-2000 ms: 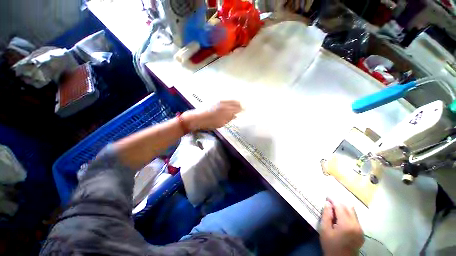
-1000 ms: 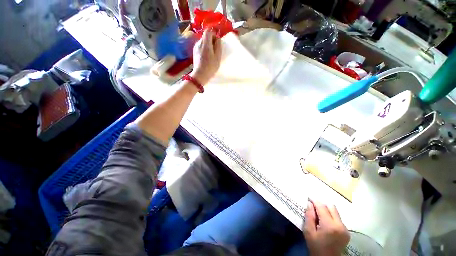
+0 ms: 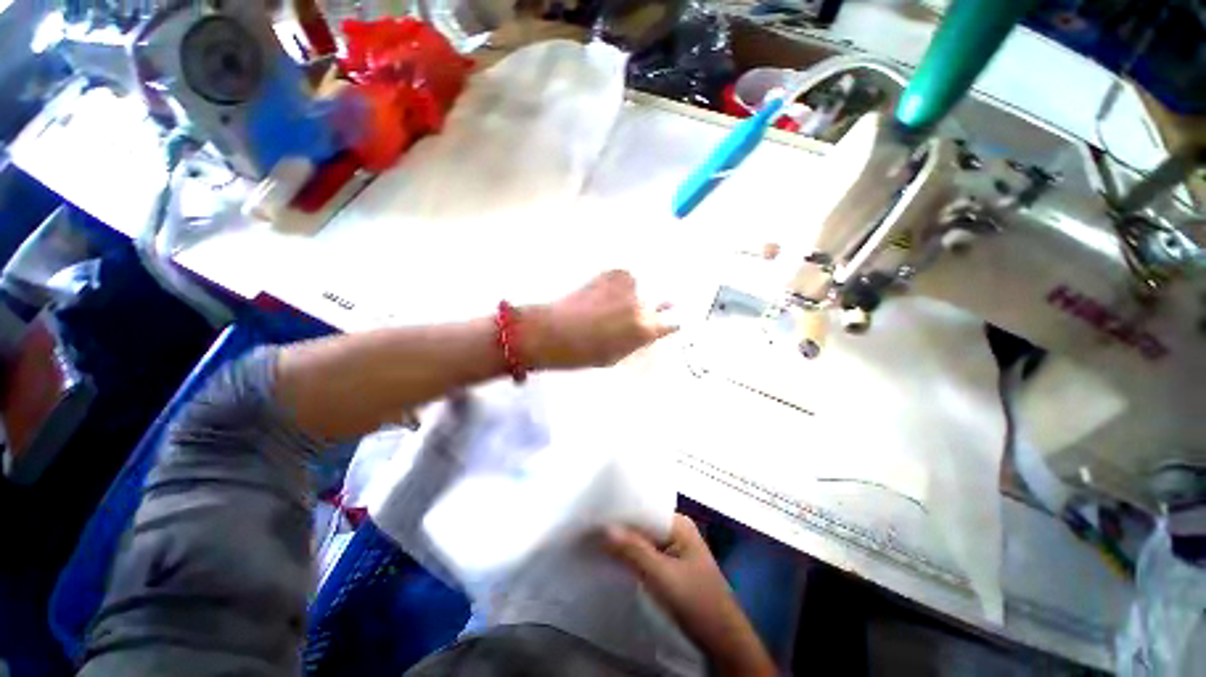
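A white fabric piece (image 3: 529, 509) hangs blurred over the table's front edge onto the lap. My left hand (image 3: 602, 321), with a red bracelet at the wrist, has its fingers closed at the upper end of this cloth, left of the needle area; glare hides the exact grip. My right hand (image 3: 668, 556) grips the cloth's right side below the table edge. The sewing machine head (image 3: 913, 245) stands to the right, its presser foot (image 3: 809, 324) over the needle plate (image 3: 741, 307). A stacked white panel (image 3: 529, 113) lies at the back left.
A blue tool (image 3: 725, 156) and green lamp (image 3: 959, 60) are behind the needle area. A red plastic bag (image 3: 397, 86) and grey-white machine part (image 3: 218, 66) stand at the upper left. White cloth (image 3: 926, 397) lies under the machine arm. A blue crate (image 3: 351, 602) is below the table.
My left hand has come from the stack near the red bag toward the needle. My right hand has left the table edge and gripped white cloth over the lap. The view has shifted right.
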